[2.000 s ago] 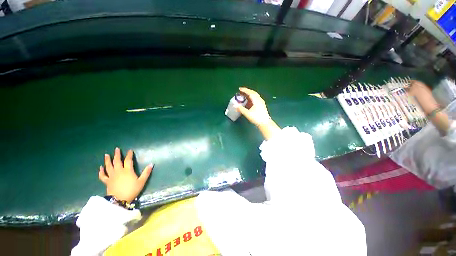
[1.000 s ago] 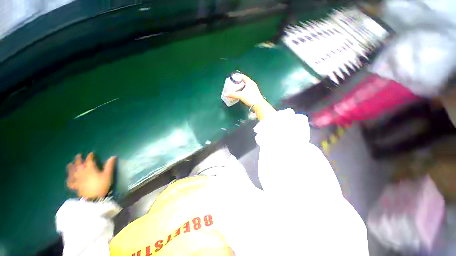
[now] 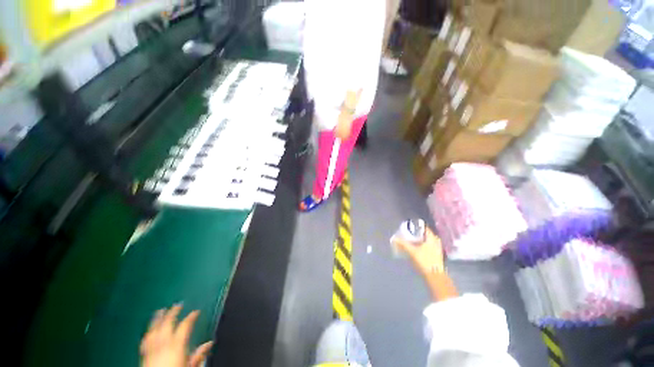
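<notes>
My right hand (image 3: pixel 428 256) is closed around a squat pale bottle with a round metallic top (image 3: pixel 411 231), held over the grey aisle floor. My left hand (image 3: pixel 171 340) is at the bottom edge of the view, partly cut off, fingers spread and empty, over or on the near part of the green bench (image 3: pixel 179 247). I cannot tell whether it touches. White foam trays (image 3: pixel 215 154) with rows of white-strapped watches lie further up the bench, ahead of my left hand.
A person in a white coat and pink trousers (image 3: pixel 335 161) stands beside the bench. Brown cartons (image 3: pixel 495 107) and pink and purple stacks (image 3: pixel 477 211) stand on the right. Yellow-black tape (image 3: pixel 343 265) runs along the floor. A dark post (image 3: pixel 86 136) rises on the left.
The view has turned right, from the bench to the aisle. The bottle in my right hand was over the bench and is now over the floor. My left hand is now partly cut off.
</notes>
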